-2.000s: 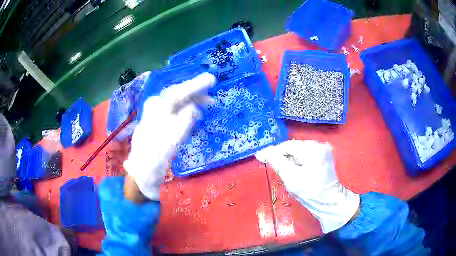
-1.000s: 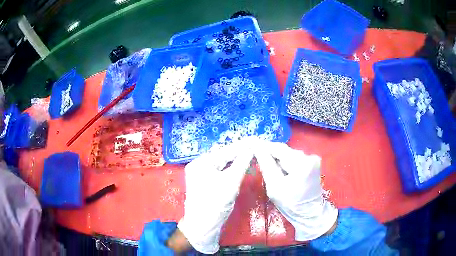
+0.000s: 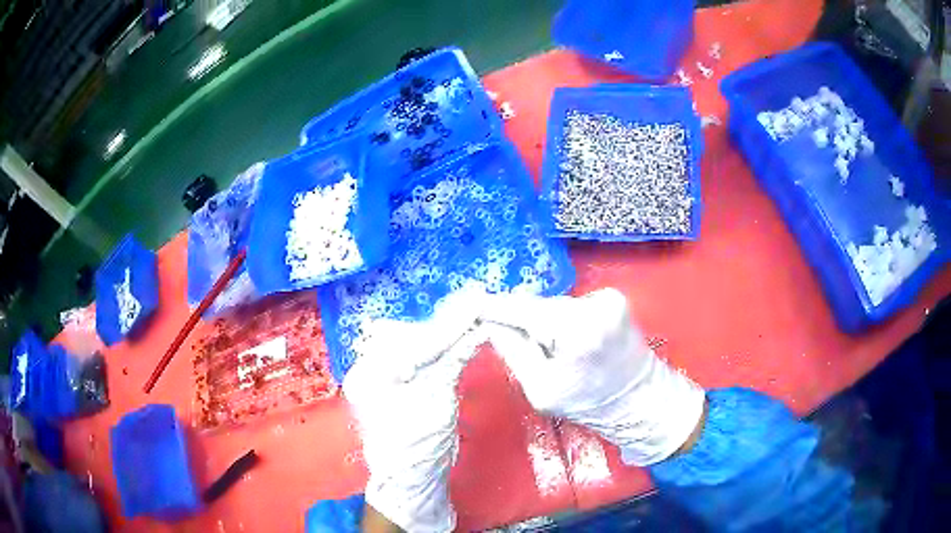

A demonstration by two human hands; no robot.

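Observation:
My left hand (image 3: 412,390) and my right hand (image 3: 584,364), both in white gloves, meet fingertip to fingertip over the near edge of the wide blue tray (image 3: 450,224). Their fingers are pinched together around a tiny part, mostly hidden and too small to name. A small dark sliver shows at the right fingers. Clear rings lie spread in the wide tray. A square blue bin (image 3: 623,167) behind my right hand is heaped with metal pins. Another blue bin (image 3: 273,219) with small white plastic parts sits on the tray's left side.
A long blue bin (image 3: 777,198) with white parts stands at right. A rear blue tray (image 3: 459,78) holds black rings. At left are a clear bag (image 3: 302,359) with red bits, a red rod (image 3: 193,323), a black strip (image 3: 232,476) and a blue bin (image 3: 156,463). A grey sleeve shows lower left.
My left hand has come from the bin of white parts to meet my right hand. Since one second ago the view has tilted and the hands stay together.

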